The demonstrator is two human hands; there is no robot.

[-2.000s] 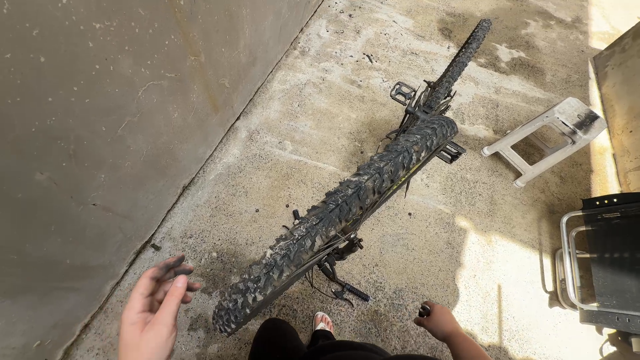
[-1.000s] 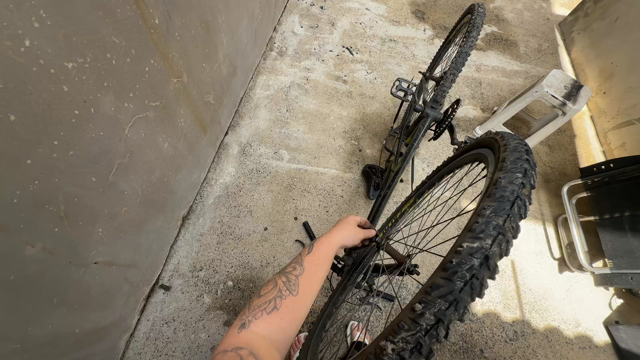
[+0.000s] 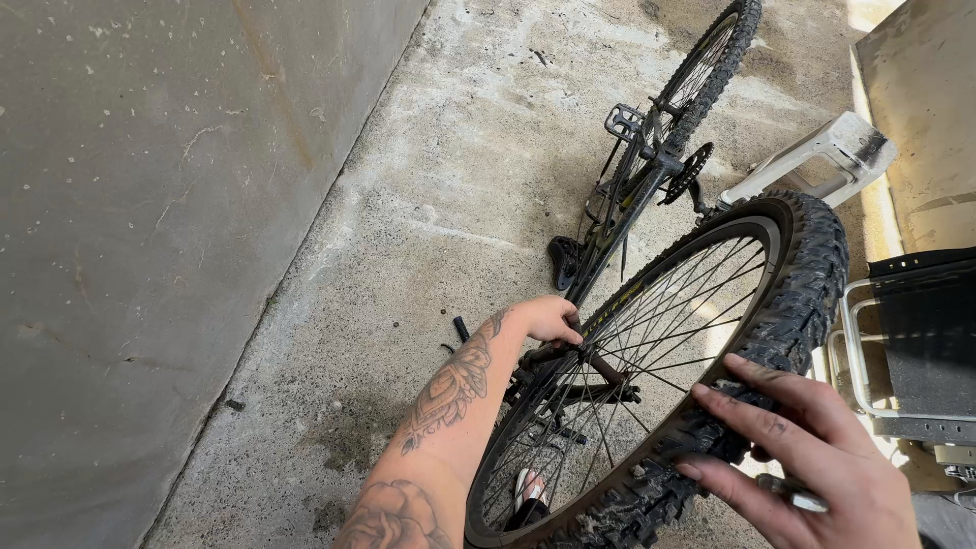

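An upside-down mountain bike, its black frame tube (image 3: 640, 202) running up and away from me, rests on the concrete. My left hand (image 3: 550, 320) is at the near wheel's hub, its fingers against the axle end; whether they grip a part there is unclear. On the right, my right hand (image 3: 801, 450) lies against the knobby, dirty front tire (image 3: 808, 305), fingertips at its rim side. A small metal object (image 3: 793, 494), perhaps a tool, sits within that hand. The saddle (image 3: 566, 259) is low beside the frame, and the crank with its chainring (image 3: 688, 174) is farther up.
A concrete wall (image 3: 168, 191) runs along the left. A whitish plastic stool (image 3: 831, 156) lies beyond the front wheel. At the right edge stands a folding chair with black fabric (image 3: 926, 335) and a metal frame. The rear wheel (image 3: 717, 69) extends toward the top.
The front wheel leans over to the right compared with two seconds ago, its spokes now showing. My left hand has gone to the hub. My right hand, out of view one second ago, touches the tire.
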